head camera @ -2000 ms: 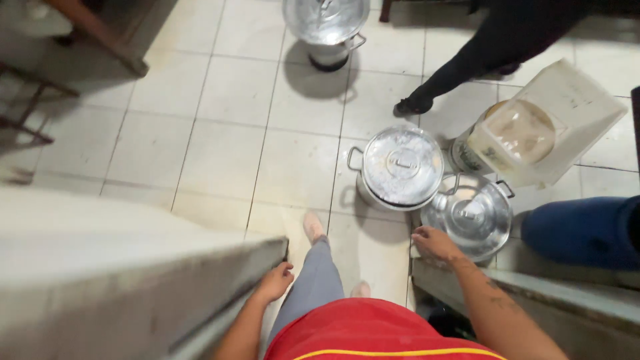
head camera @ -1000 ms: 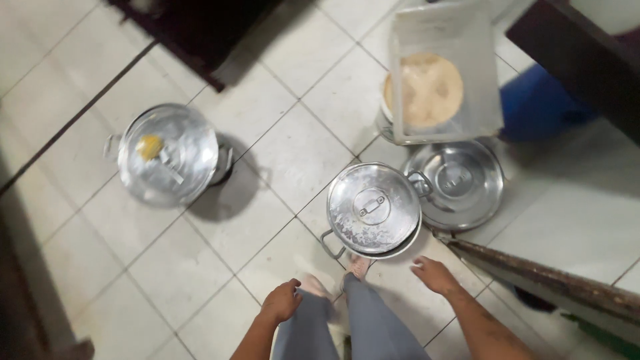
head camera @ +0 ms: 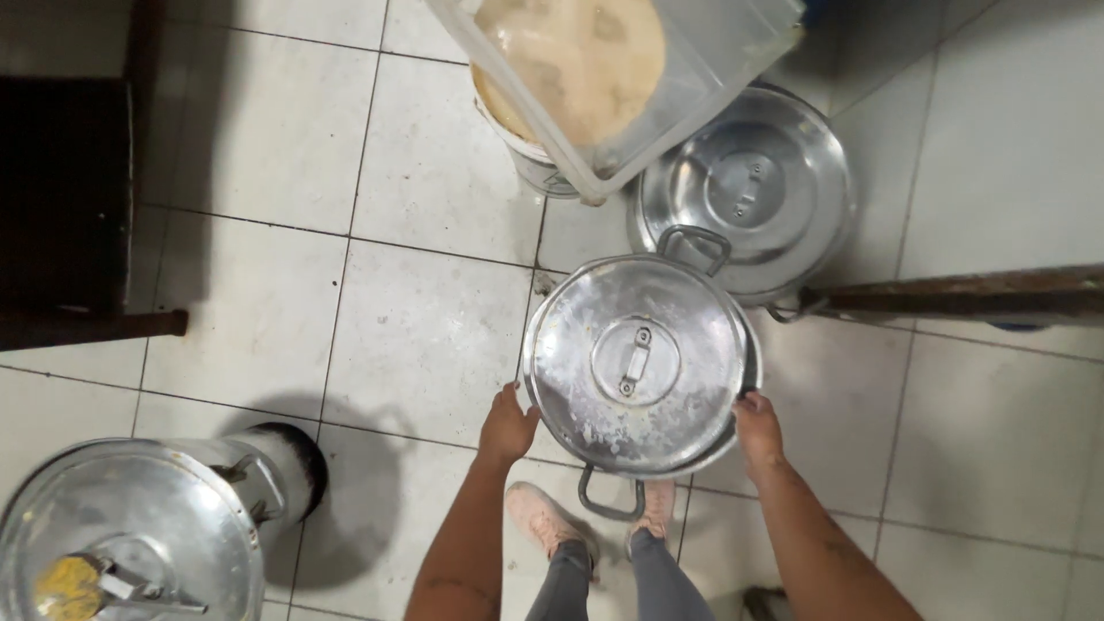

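A large aluminum pot stands on the tiles in front of my feet, its scuffed lid [head camera: 638, 366] sitting askew so that a dark gap shows at the right rim. One loop handle points away from me, the other toward my feet. My left hand [head camera: 509, 427] is at the pot's left side, fingers apart near the rim. My right hand [head camera: 757, 427] is at the right rim, its fingertips by the gap; whether they grip the rim or the lid, I cannot tell. Just beyond, at the upper right, is a second lidded aluminum pot [head camera: 690, 185].
A clear plastic bin [head camera: 724, 52] overlaps a white bucket [head camera: 530, 168] at the top. At the lower left stands a tall lidded pot [head camera: 185, 492] with something yellow [head camera: 67, 588] on its lid. A dark piece of furniture [head camera: 65, 198] is at left, a worn panel edge [head camera: 966, 302] at right.
Both hands have come from short of the pot to its two sides. The view has turned and moved closer. A leg in dark clothing seen two seconds ago is out of view.
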